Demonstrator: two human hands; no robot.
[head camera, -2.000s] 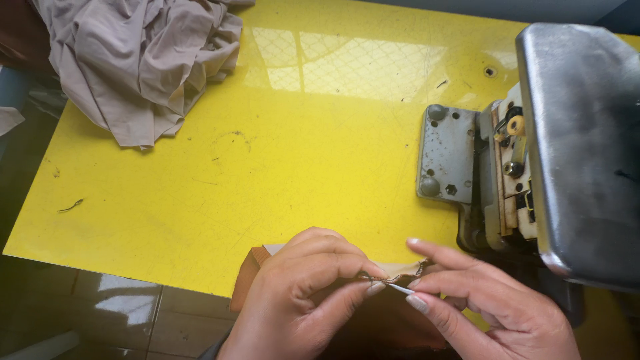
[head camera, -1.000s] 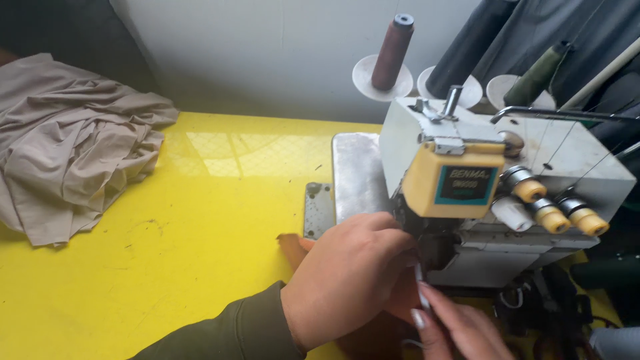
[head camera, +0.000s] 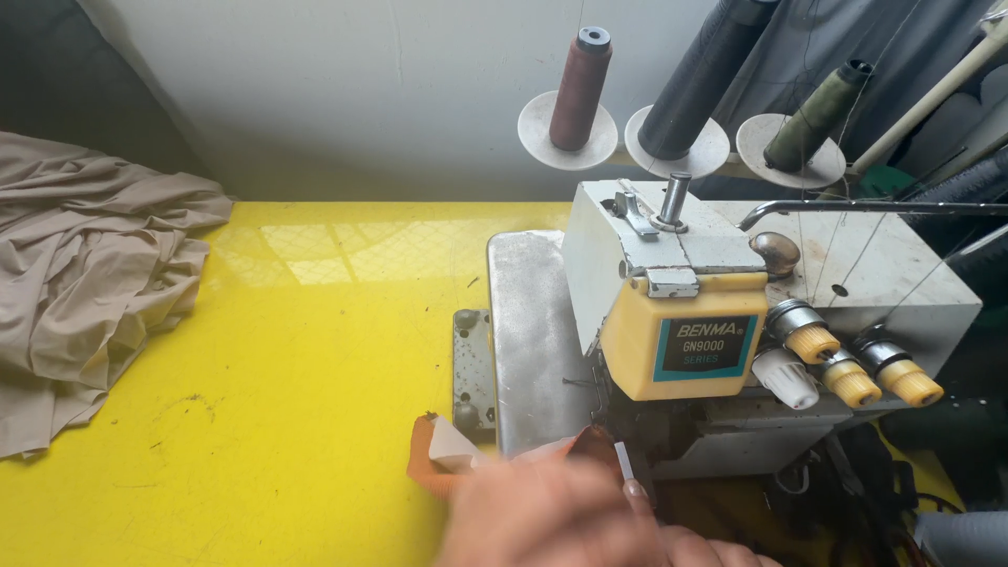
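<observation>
My left hand (head camera: 551, 516), blurred by motion, is at the bottom centre over an orange-brown and cream piece of fabric (head camera: 433, 465); its fingertips are hidden, so its hold cannot be told. To its right, my right hand (head camera: 669, 531) is partly cut off by the lower edge. One of its fingers lies at a slim, pale tool (head camera: 624, 461), whose kind I cannot tell. The fabric reaches the front of the metal plate (head camera: 535, 339) of a Benma overlock sewing machine (head camera: 677, 315), below its yellow head cover.
Crumpled beige fabric (head camera: 118, 260) lies at the left on the yellow table (head camera: 315, 394). Behind the machine stand brown (head camera: 581, 94), black (head camera: 693, 87) and green (head camera: 815, 118) thread cones on white discs. Tension knobs (head camera: 815, 342) stick out at the machine's front right.
The view has swung up and right from the table to the machine. My hands, in front of the machine's plate two seconds ago, are now with the fabric at its front edge.
</observation>
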